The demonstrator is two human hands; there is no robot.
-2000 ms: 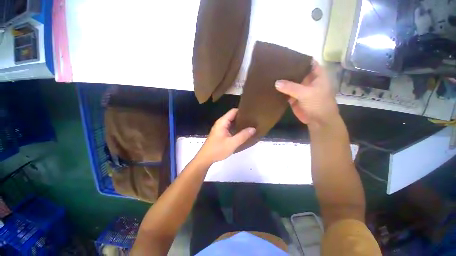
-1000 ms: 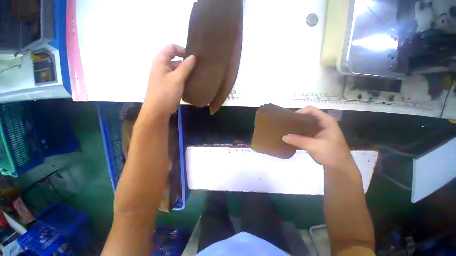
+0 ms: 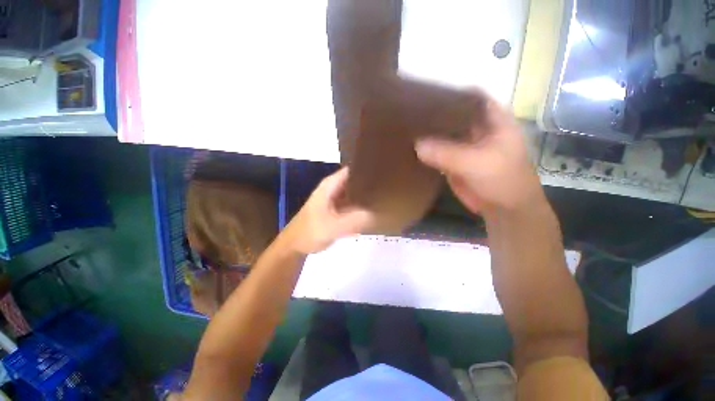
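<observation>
My left hand (image 3: 333, 215) grips the lower left end of brown cut pieces (image 3: 392, 168), held above the table's front edge. My right hand (image 3: 478, 160) grips their upper right part, with the thumb on top. The held pieces and both hands are blurred, so how many pieces there are cannot be told. More brown cut pieces (image 3: 364, 39) lie on the white table (image 3: 235, 78), running to the top of the picture, and the held pieces overlap their near end.
A blue crate (image 3: 164, 235) on the green floor at the left holds brown bundles (image 3: 231, 219). A white bench (image 3: 400, 274) stands below my hands. A grey machine (image 3: 592, 70) is on the table at the right. A white board (image 3: 670, 282) juts in at the right.
My left hand has moved from the pieces on the table down to the held pieces. My right hand has raised its pieces a little, and both hands now hold them.
</observation>
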